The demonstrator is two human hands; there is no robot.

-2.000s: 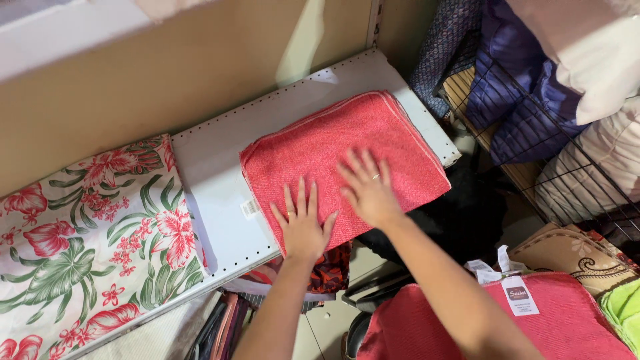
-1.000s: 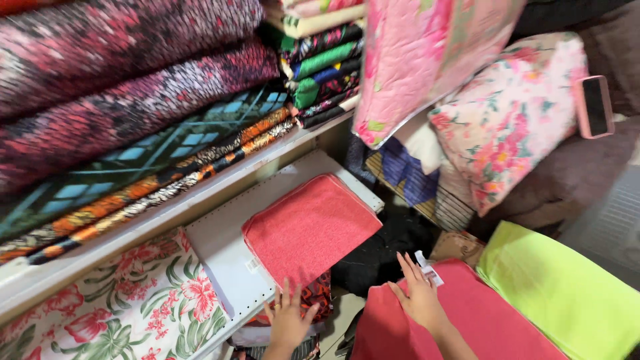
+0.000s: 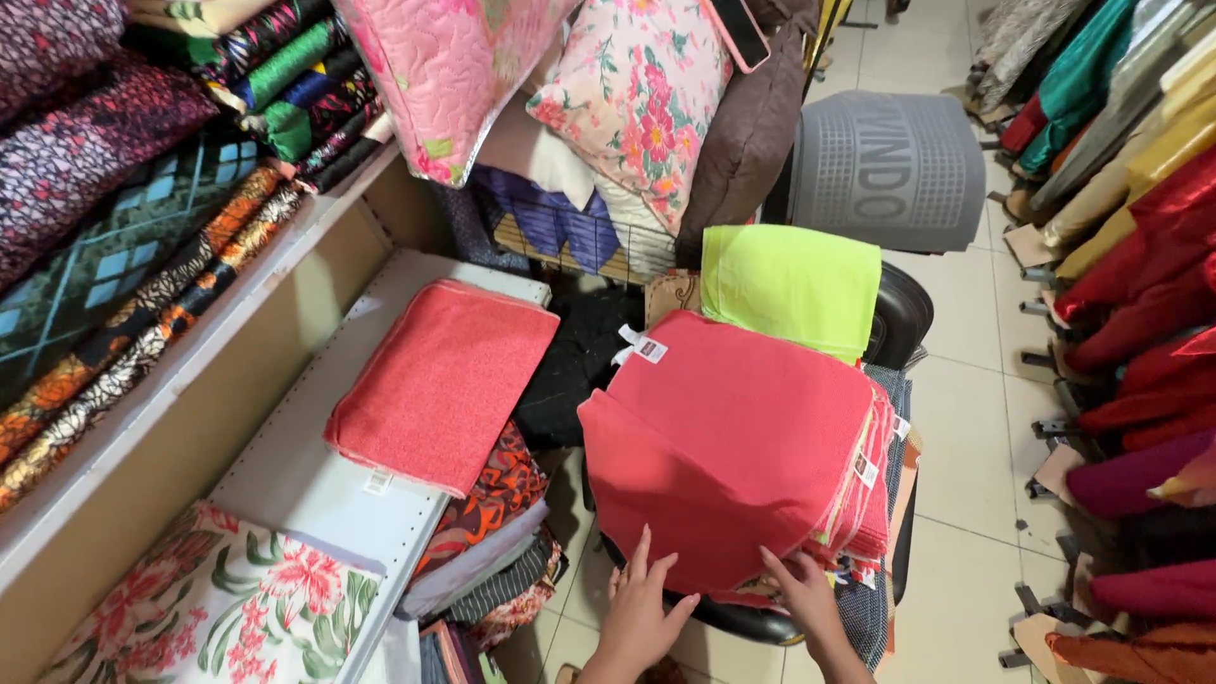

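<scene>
A stack of coral-red cloths (image 3: 731, 437) with white tags lies on a dark seat or chair to the right of the shelf. Over its near left edge is my left hand (image 3: 641, 603), fingers spread, holding nothing. My right hand (image 3: 807, 594) is at the near edge of the same stack, thumb and fingers apart; whether it pinches the top cloth I cannot tell. A folded coral-red cloth (image 3: 446, 380) rests on the white metal shelf (image 3: 294, 427), away from both hands. Behind the stack lies a lime-green cloth (image 3: 793, 285).
A floral fabric (image 3: 228, 608) covers the shelf's near end. Folded fabrics (image 3: 494, 560) are piled below it. Patterned pillows (image 3: 636, 104) and a phone (image 3: 739, 33) sit at the back, beside a grey mat (image 3: 888, 171). Hanging fabrics (image 3: 1154, 380) line the right side over a tiled floor.
Both hands have moved from the folded coral-red cloth on the shelf to the near edge of the stack at the right. The view has swung right.
</scene>
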